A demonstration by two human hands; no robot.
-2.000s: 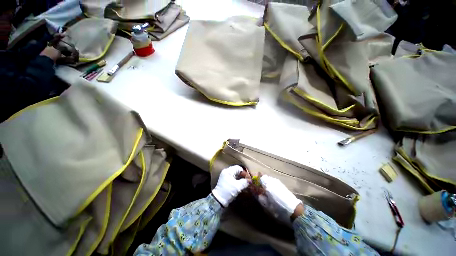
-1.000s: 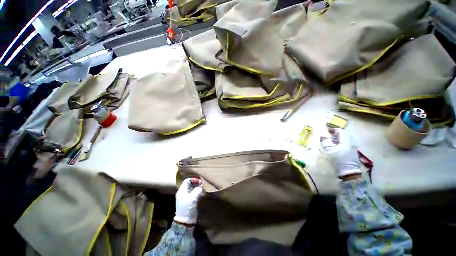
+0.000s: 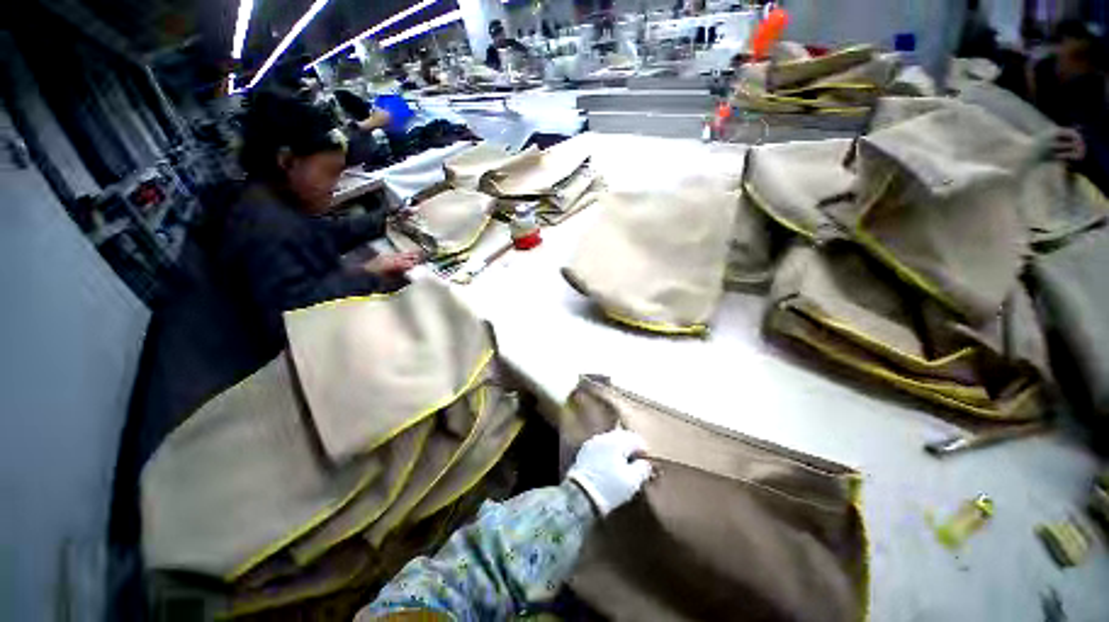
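Observation:
A beige bag body (image 3: 730, 522) with yellow edge piping lies at the front table edge, its mouth open towards me and brown lining showing. My left hand (image 3: 612, 470), in a white knit glove with bare fingertips, grips the lining edge at the left part of the mouth. My right hand is out of the picture. A slim yellow tool (image 3: 964, 520) lies on the table right of the bag, somewhat blurred.
A pile of bag bodies (image 3: 389, 377) stands at the left; more piles (image 3: 936, 231) lie at the back right. A brush (image 3: 988, 439) and tan block (image 3: 1067, 541) lie right. A person (image 3: 274, 231) in dark clothing works at the left, near a red-and-white bottle (image 3: 525, 231).
The view has swung left. My right hand, which was over the table by the tools, has left the picture. My left hand still holds the bag at its mouth.

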